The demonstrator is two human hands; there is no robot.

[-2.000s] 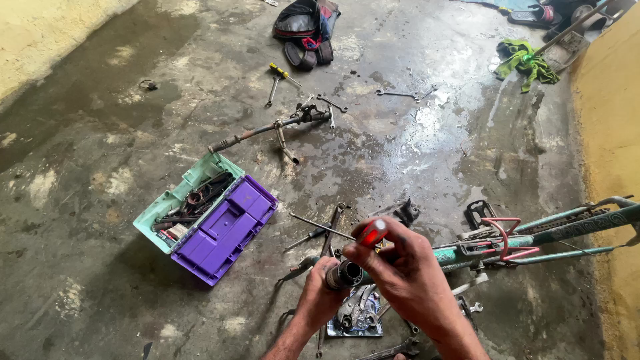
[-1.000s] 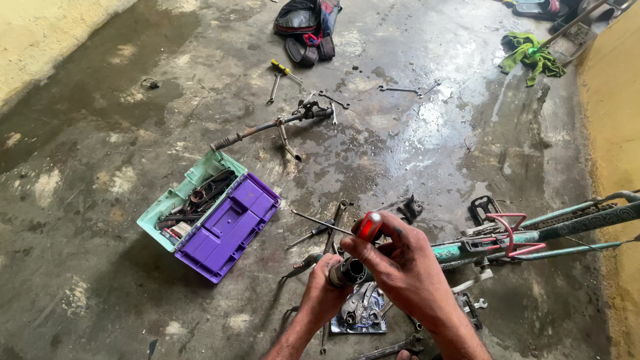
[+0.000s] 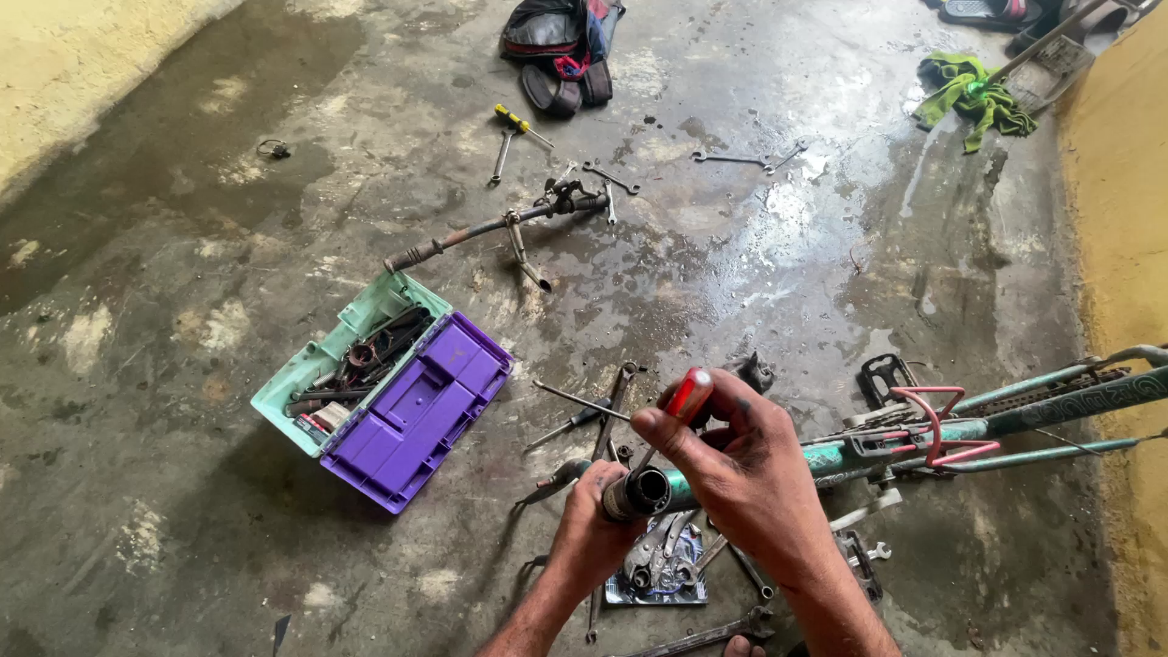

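My left hand [image 3: 591, 525] is wrapped around the open head tube [image 3: 637, 494] of a teal bicycle frame [image 3: 944, 429], whose round opening faces up. In my right hand [image 3: 748, 456] is a screwdriver with a red handle [image 3: 690, 396]. A thin metal shaft points left from my right fingers, and another short piece of shaft runs down to the head tube's rim; which one belongs to the red handle I cannot tell. Below my hands, pliers and wrenches [image 3: 659, 557] lie on a shiny sheet on the floor.
A teal toolbox [image 3: 297, 379] with a purple lid [image 3: 420, 411] holds tools at left. Beyond it lie a bicycle handlebar [image 3: 474, 233], a yellow screwdriver [image 3: 514, 119], several wrenches [image 3: 730, 158] and a dark bag [image 3: 547, 36]. A green cloth [image 3: 976, 96] is near the right yellow wall [image 3: 1122, 210].
My left hand stays on the head tube. The red handle in my right hand has tilted a little; otherwise nothing has plainly moved.
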